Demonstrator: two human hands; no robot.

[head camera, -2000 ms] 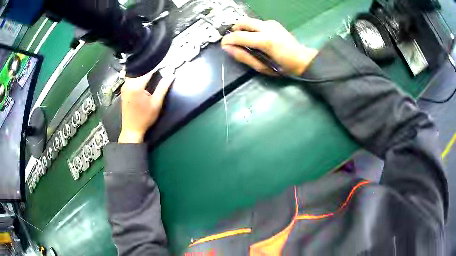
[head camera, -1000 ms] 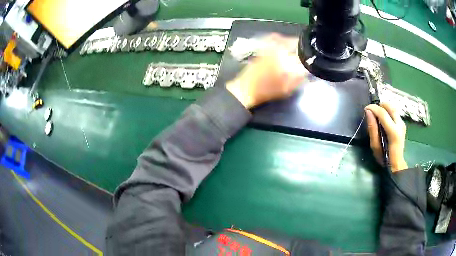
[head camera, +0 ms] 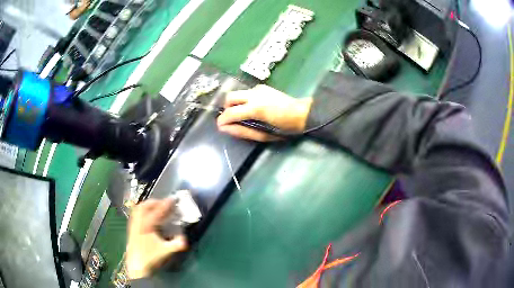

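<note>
My right hand [head camera: 262, 114] holds a slim dark corded tool [head camera: 260, 125] over the far right part of the black plate [head camera: 225, 163]. My left hand [head camera: 151, 239] is at the plate's near left end, blurred, with a small pale crinkled piece [head camera: 186, 207] at its fingers; it appears to grip it. The black microscope head [head camera: 149, 147] stands over the plate, between the hands. Shiny silvery material [head camera: 202, 87] lies at the plate's far edge, blurred and partly hidden. A silver cast part [head camera: 277, 43] lies on the green mat beyond the plate.
A monitor [head camera: 27, 225] is at the left edge. More cast parts [head camera: 93, 270] show at the bottom left. A black round item [head camera: 369, 55] and a pale block [head camera: 418, 50] lie at the right. The tool's cable [head camera: 344, 115] runs over my right forearm. Dark racks [head camera: 104, 31] stand at the top left.
The view has turned. My left hand has moved from the plate's far left part to its near left end, and the pale piece now shows there. My right hand still holds the tool.
</note>
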